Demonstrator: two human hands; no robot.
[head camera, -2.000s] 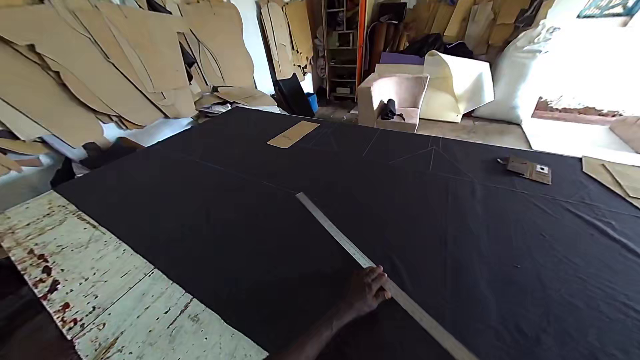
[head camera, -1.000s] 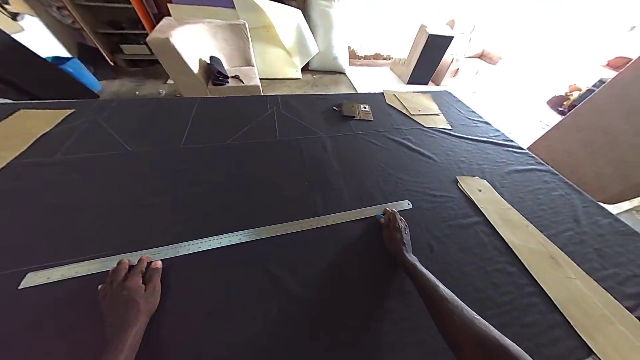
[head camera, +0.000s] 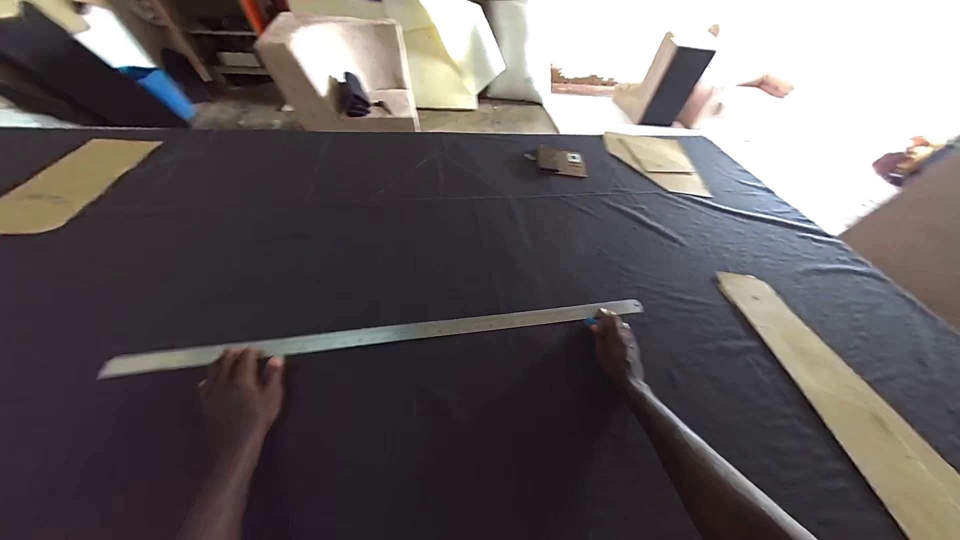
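A long metal ruler (head camera: 420, 331) lies across dark fabric (head camera: 375, 262) spread over a large table. My left hand (head camera: 244, 394) rests with its fingertips on the ruler's near edge, toward the left end. Close to the ruler's right end, my right hand (head camera: 616, 346) touches the near edge and holds a small blue thing (head camera: 591, 322), perhaps a piece of chalk; the fingers cover most of it. Thin pale lines are drawn on the fabric beyond the ruler. To the right of my right hand lies a long cardboard pattern piece (head camera: 832, 382).
Another cardboard pattern (head camera: 75, 184) lies at the far left. Near the far edge are a small brown object (head camera: 561, 161) and more pattern pieces (head camera: 660, 161). Beyond the table stand an unfinished armchair frame (head camera: 345, 67) and a blue container (head camera: 159, 91). A brown panel (head camera: 915, 225) borders the right side.
The view has swung right since the first frame. There one hand held the ruler; now both hands are at it. Since one second ago, the hands and ruler have barely moved.
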